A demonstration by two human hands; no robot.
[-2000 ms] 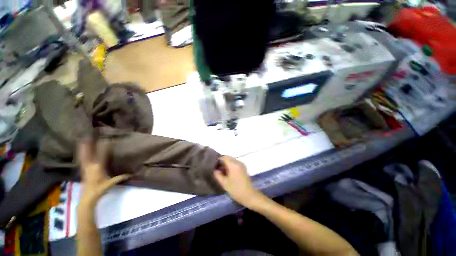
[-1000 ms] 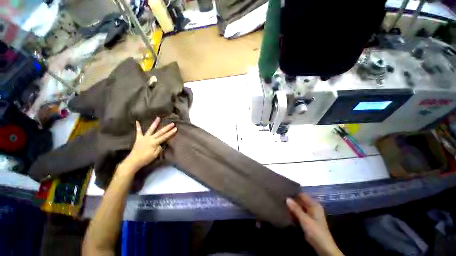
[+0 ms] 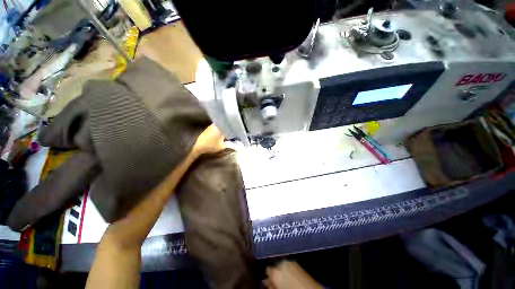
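Observation:
The brown jacket [image 3: 124,130] lies bunched on the left of the table, its ribbed cloth showing. One sleeve [image 3: 217,203] hangs over the table's front edge and out of the picture's bottom. My left hand [image 3: 212,142] is at the top of this sleeve, beside the needle area, with cloth at its fingers; the fingertips are partly hidden. My right hand [image 3: 291,275] is low at the bottom edge, cut off and blurred, close to the sleeve's right side; its hold cannot be made out. The white sewing machine [image 3: 271,107] stands right of the jacket, needle area lit.
Red and blue-green sticks [image 3: 370,145] lie right of the needle. A small open brown box [image 3: 452,152] stands at the right end. The ruled table edge [image 3: 350,223] runs along the front. A yellow-framed dark panel [image 3: 45,240] is at the left end. A black shape [image 3: 248,25] hangs above the machine head.
The sleeve has swung from pointing right along the table to hanging over its front edge. My left hand has moved toward the needle. My right hand has dropped to the bottom edge.

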